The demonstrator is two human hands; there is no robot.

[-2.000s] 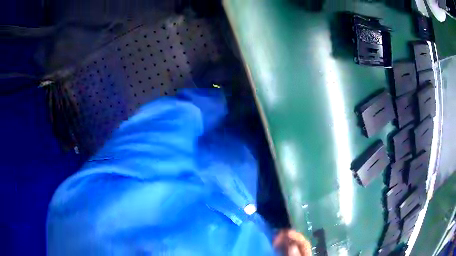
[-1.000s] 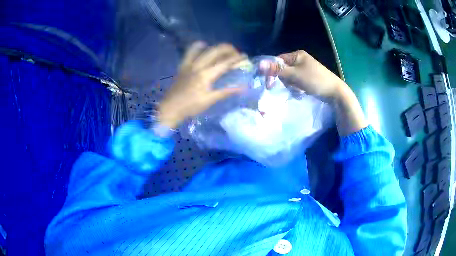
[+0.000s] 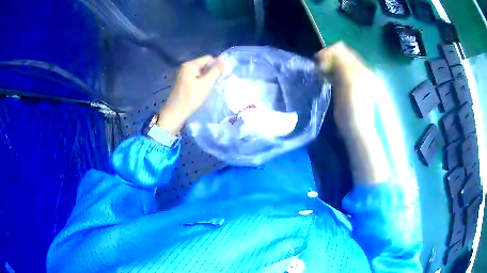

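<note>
A clear plastic bag point(image 3: 261, 152) with white contents point(image 3: 267, 121) hangs between my two hands over my lap. Small red marks show on the white contents. My left hand point(image 3: 195, 88), with a watch on the wrist, pinches the bag's upper left edge. My right hand point(image 3: 337, 63) is blurred and closed at the bag's upper right edge. The bag is spread wide between them.
The green bench point(image 3: 387, 101) is at the right. Rows of flat black covers point(image 3: 446, 98) lie along its far side, with glossier black housings point(image 3: 408, 40) at the top right. A perforated dark surface point(image 3: 184, 165) shows below the bag.
Two seconds ago no bag was in view. Since one second ago my hands have moved apart, and the bag is stretched wider between them. My right hand has moved right, away from the bag's middle.
</note>
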